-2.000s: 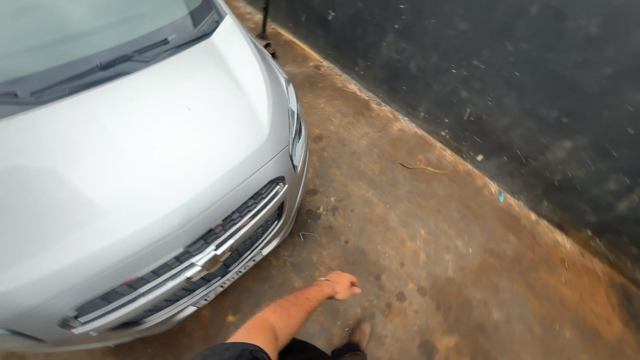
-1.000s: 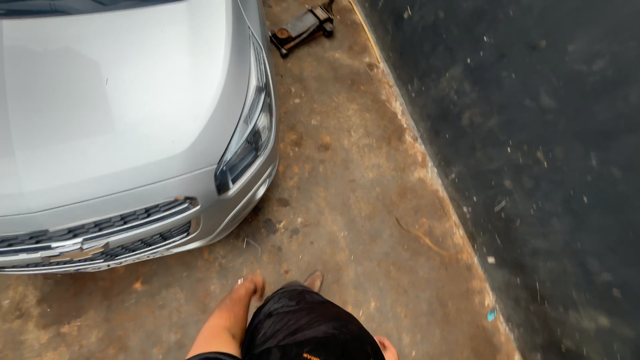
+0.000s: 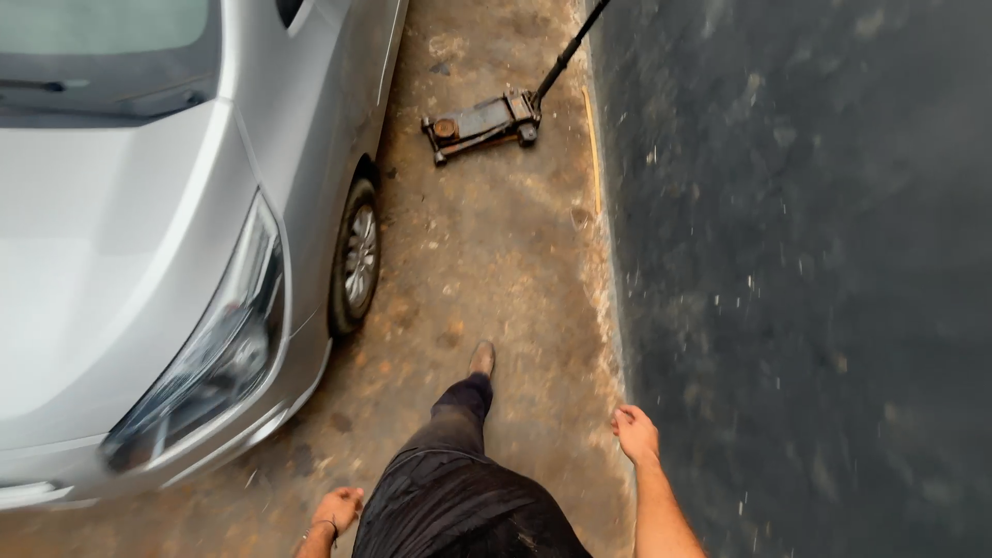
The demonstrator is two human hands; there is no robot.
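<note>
My left hand (image 3: pixel 339 509), with a bracelet at the wrist, hangs beside my body at the bottom, its fingers loosely curled and nothing seen in it. On the other side my right hand (image 3: pixel 636 432) hangs near the foot of the dark wall, fingers bent, also with nothing seen in it. A silver car (image 3: pixel 139 310) fills the left of the view, its headlight (image 3: pixel 225 349) and front wheel (image 3: pixel 359 256) facing me. Farther ahead, a trolley floor jack (image 3: pixel 482 124) lies low on the floor with its black handle (image 3: pixel 570 54) tilted up toward the wall. Neither hand touches these.
The dark wall (image 3: pixel 806 279) runs along the right. Stained concrete floor (image 3: pixel 480 232) lies between it and the car. A thin yellowish strip (image 3: pixel 593 151) lies along the wall's base. My shoe (image 3: pixel 482 358) is on the floor ahead of me.
The view has turned and moved forward along the car's side, so its front wheel and the whole jack now show. My right hand has come fully into view.
</note>
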